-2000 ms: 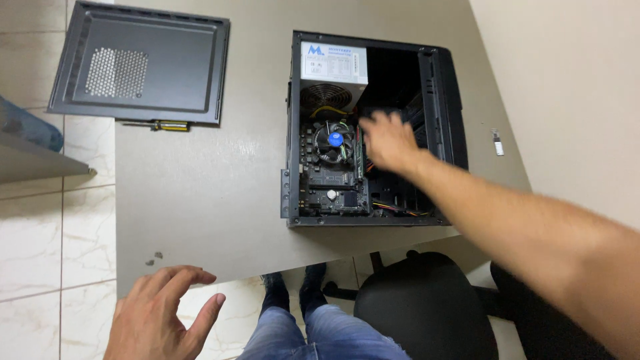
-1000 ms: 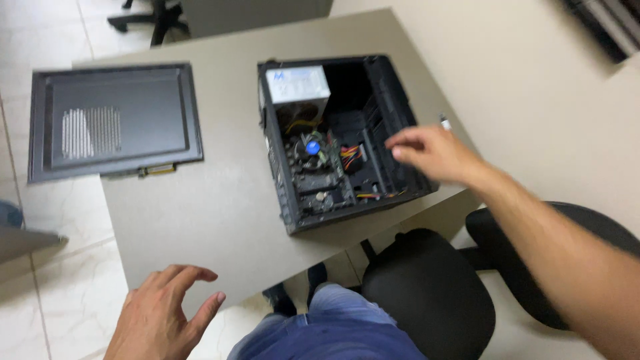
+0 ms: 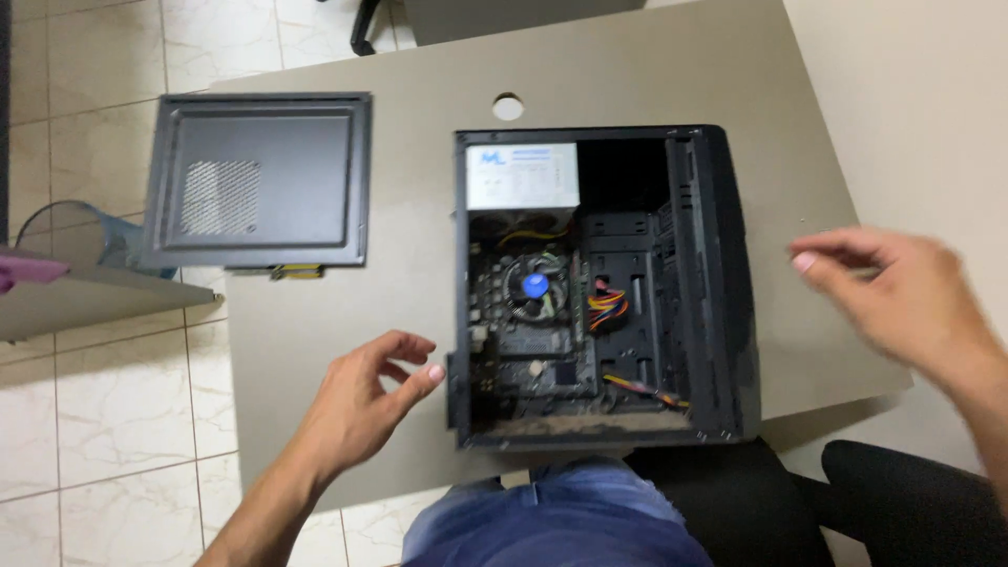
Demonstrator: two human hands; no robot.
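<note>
An open black computer case point(image 3: 728, 291) lies on the grey table, its inside facing up. A power supply point(image 3: 522, 177) fills its upper left corner, and below it a CPU cooler fan point(image 3: 535, 287) with a blue hub sits on the motherboard point(image 3: 535, 346). Bundled coloured cables point(image 3: 606, 307) lie right of the board. My left hand point(image 3: 374, 394) hovers at the case's lower left edge, fingers apart, holding nothing. Off the case's right side is my right hand point(image 3: 898, 291), thumb and fingertips close together; whether something small is between them cannot be told.
The black side panel point(image 3: 307, 181) with a vent grid rests at the table's left, a yellow and black tool point(image 3: 299, 272) by its lower edge. A round hole point(image 3: 508, 106) pierces the table point(image 3: 630, 71). Black chairs point(image 3: 709, 496) stand at lower right, a blue bin point(image 3: 118, 236) at left.
My right hand was over the inside of the case two seconds ago and is now out past its right side. My left hand is now nearer the case's left edge. The view has shifted.
</note>
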